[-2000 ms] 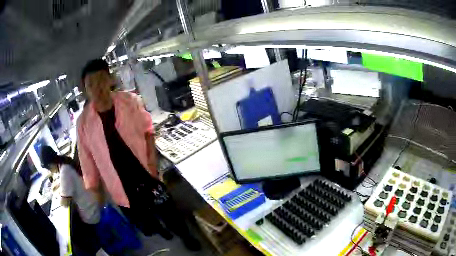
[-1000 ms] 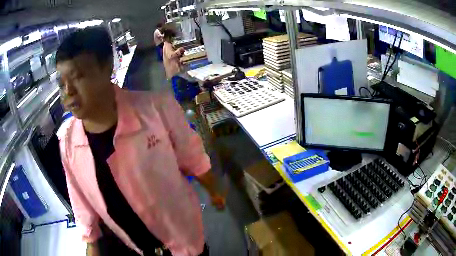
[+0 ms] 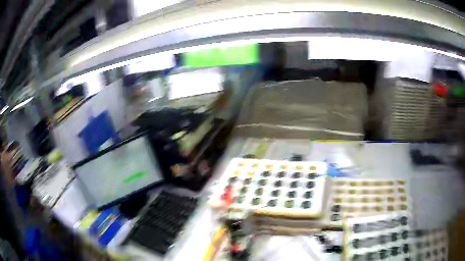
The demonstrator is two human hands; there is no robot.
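Note:
No hand shows in the blurred view. A white foam tray (image 3: 273,205) lies on a thick stack in front of me, with rows of black rounded modules and some tan cutouts at its back and left. The toggle clamp's red handle (image 3: 228,196) stands at the tray's front left, above the dark metal test fixture (image 3: 237,232). A second foam tray (image 3: 371,184) with mostly tan cutouts lies to the right. A third tray (image 3: 377,224) with black modules lies in front of it. Loose black parts (image 3: 331,241) lie right of the fixture.
The monitor (image 3: 120,171) at left shows a green bar. The black part rack (image 3: 162,219) and a blue box (image 3: 105,228) are below it. Dark stacked testers (image 3: 191,148) stand behind. A covered tray stack (image 3: 306,109) and a tall layered stack (image 3: 410,112) are at the back.
My view has swung right, away from the aisle. The person in the pink jacket is out of view. The monitor has shifted left in the picture, and the foam trays and back stacks now show.

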